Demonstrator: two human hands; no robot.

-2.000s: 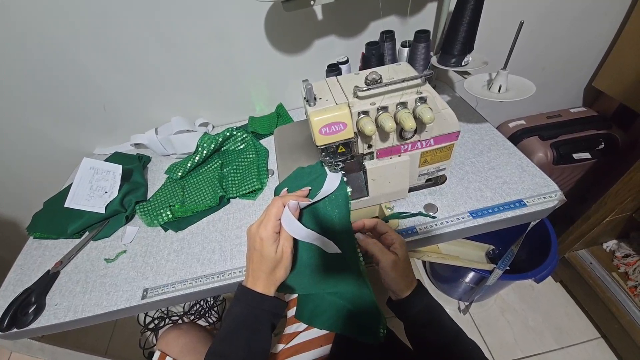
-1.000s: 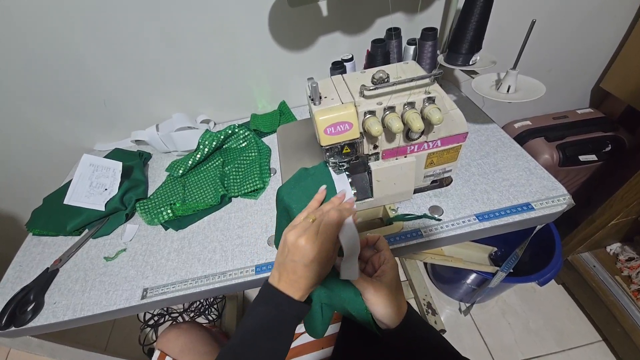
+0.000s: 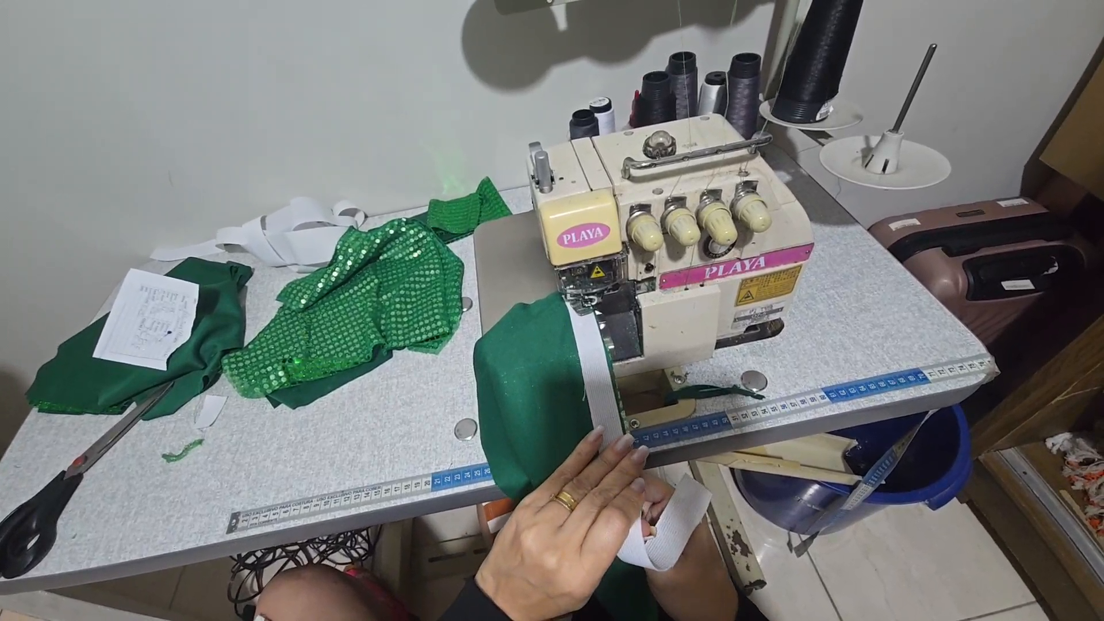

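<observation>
Green fabric [image 3: 530,388] lies on the near side of an overlock sewing machine [image 3: 681,224], its far edge at the presser foot [image 3: 585,299]. A white elastic band [image 3: 593,371] runs along the fabric's right edge, up to the foot. My left hand [image 3: 569,526], with a gold ring, lies over the band and fabric at the table's front edge, fingers together and pointing at the machine. Partly hidden behind it, my right hand [image 3: 681,543] pinches the band and fabric edge. The band's loose end [image 3: 681,530] curls over the right hand. More green fabric hangs below.
Left on the table are green sequined fabric [image 3: 371,302], folded green fabric [image 3: 60,371] under a paper [image 3: 148,319] bearing writing, a coil of white elastic [image 3: 289,233] and black-handled scissors [image 3: 52,517]. A measuring tape [image 3: 776,411] lines the front edge. A blue bucket [image 3: 940,466] stands below right.
The elastic, earlier looped over my left hand, now lies straight along the fabric edge up to the foot. My left hand has moved down toward the table's front edge; the fabric is spread flatter.
</observation>
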